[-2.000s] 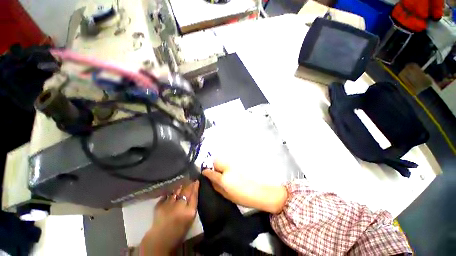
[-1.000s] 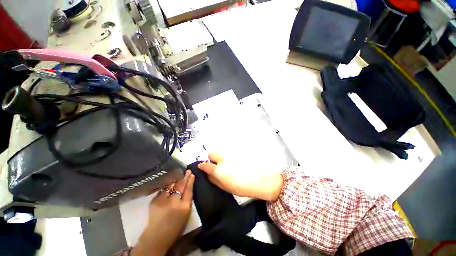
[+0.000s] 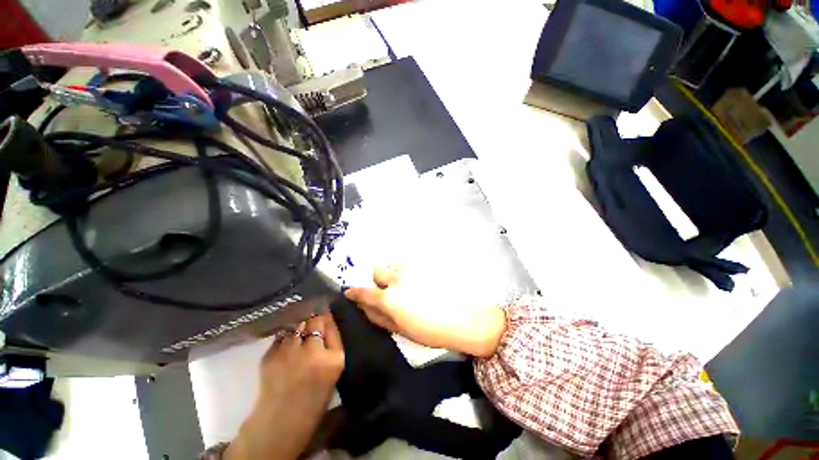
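A black fabric piece (image 3: 382, 382) lies at the front edge of the sewing machine, its narrow end under my fingertips beside the machine's dark grey front cover (image 3: 153, 269). My left hand (image 3: 303, 364), with rings on its fingers, holds the left edge of the fabric close to the cover. My right hand (image 3: 431, 314) holds the top end of the fabric between thumb and fingers, near the needle area. The needle and presser foot are hidden or too small to make out. A pale sheet (image 3: 386, 216) lies beyond my right hand.
Black frame-shaped pieces (image 3: 682, 189) lie on the right of the white table (image 3: 557, 234). A control panel (image 3: 606, 54) stands behind them. Black cables (image 3: 206, 153) and a pink-handled tool (image 3: 117, 61) lie on the machine head. A dark bed plate (image 3: 404, 117) is behind the sheet.
The camera view has shifted, moving the machine head leftward and up in the picture. Both hands stay at the fabric's narrow end, with small finger movements.
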